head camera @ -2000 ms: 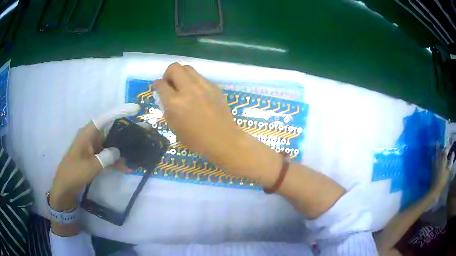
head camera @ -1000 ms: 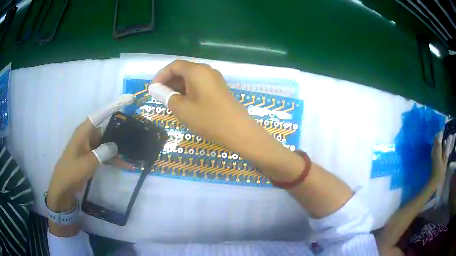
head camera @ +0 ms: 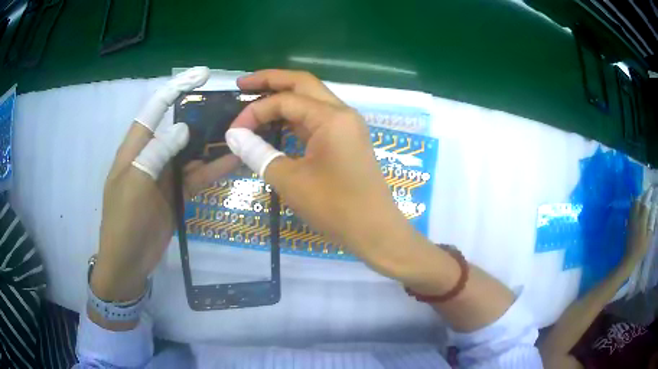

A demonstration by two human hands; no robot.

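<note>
My left hand [head camera: 148, 169], with white finger cots on thumb and index finger, grips the left edge of a black phone middle frame [head camera: 229, 296], held upright lengthwise over the blue carrier sheet [head camera: 429, 155]. My right hand [head camera: 317, 158], with a cot on the thumb, is over the frame's solid upper plate. Its thumb and index fingertips pinch one end of a small orange flex circuit [head camera: 215, 146], which lies against the black plate. The carrier sheet shows through the frame's open window, with rows of orange strips and white circles.
A green conveyor belt [head camera: 361, 36] runs across the far side with black frames [head camera: 124, 27] on it. White sheet [head camera: 483, 166] covers the bench. Crumpled blue film [head camera: 610, 209] and a small patterned blue piece [head camera: 554, 227] lie at right, beside another person's hand [head camera: 635, 238].
My left hand has raised the frame and turned it straight. My right hand has moved from the carrier sheet's upper left onto the frame's plate with a flex circuit. Frames on the belt have shifted left.
</note>
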